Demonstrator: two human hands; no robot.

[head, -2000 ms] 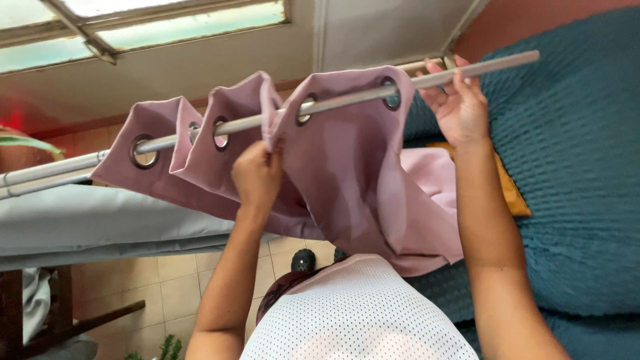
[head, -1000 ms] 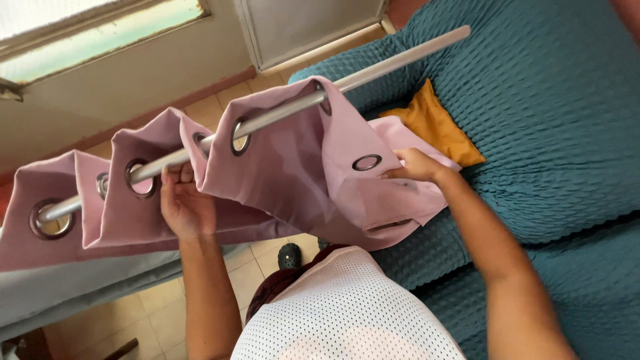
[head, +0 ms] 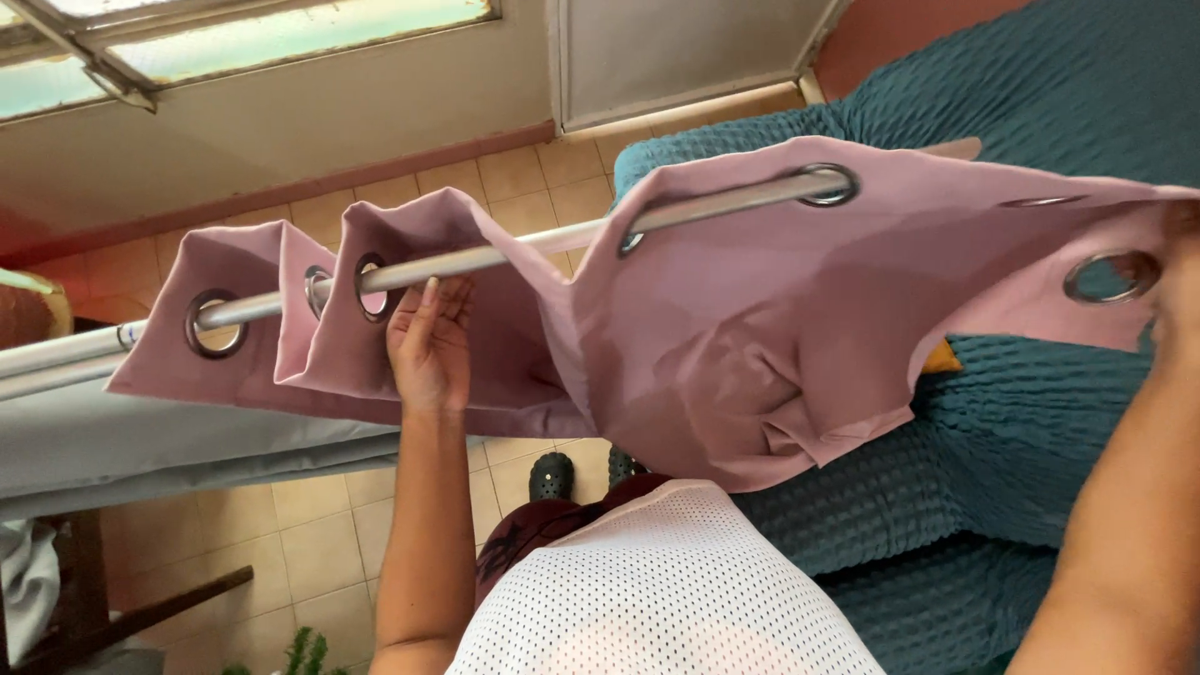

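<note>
A pink grommet curtain (head: 731,309) hangs in folds on a metal curtain rod (head: 553,239), which passes through several of its metal rings. My left hand (head: 431,342) is under the rod beside one ring, its thumb against the rod's near side. At the right edge my right hand (head: 1183,281) grips the curtain's end, pulled out past the rod's tip; the frame edge partly cuts it off. Near that hand a metal ring (head: 1113,277) has no rod through it. Another ring, seen edge-on, lies between it and the rod's far end, which shows behind the fabric.
A sofa with a teal textured cover (head: 994,422) stands at the right, an orange cloth (head: 942,357) on it. Grey fabric (head: 197,450) hangs at the left below a second rod. A louvred window (head: 300,42) is at the upper left, and a dark wooden piece (head: 178,609) at the lower left.
My right hand was at the rod near its far end, then took the curtain's loose edge and has drawn it out to the right. My left hand has moved from the fabric to the rod.
</note>
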